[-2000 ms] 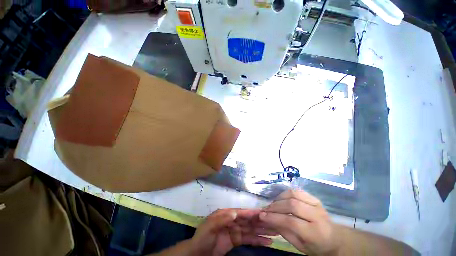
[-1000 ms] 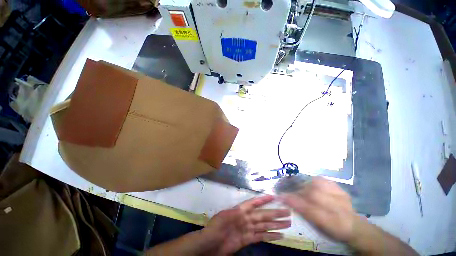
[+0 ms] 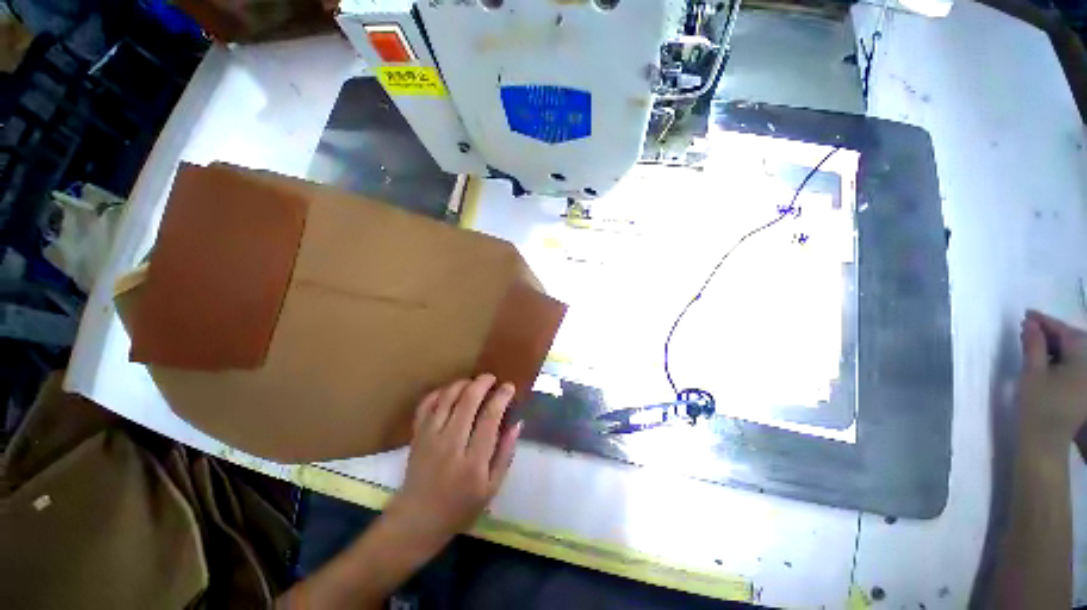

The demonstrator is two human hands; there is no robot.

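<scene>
A tan-brown bag panel (image 3: 381, 256) lies on the table at left. It has a large reddish-brown patch (image 3: 224, 268) at its left end and a smaller patch (image 3: 521, 337) at its right end. My left hand (image 3: 459, 447) rests on the panel's front edge beside the small patch, fingers slightly spread. My right hand (image 3: 1049, 369) is at the far right edge, fingers bent; a dark spot shows at them, but I cannot tell what it is. Small snips (image 3: 650, 416) lie on the plate's front edge, tied to a thin black cord (image 3: 703, 292).
The white machine head (image 3: 525, 72) with a blue label stands at the back centre. The glaring white template (image 3: 620, 274) sits on the dark grey bed plate (image 3: 902, 322). Brown pieces (image 3: 268, 18) lie at the back left, and brown fabric (image 3: 95, 512) is at the lower left.
My hands have parted. The left has moved onto the panel's front edge, the right to the far right. The loose dark square and thin tool at right no longer show.
</scene>
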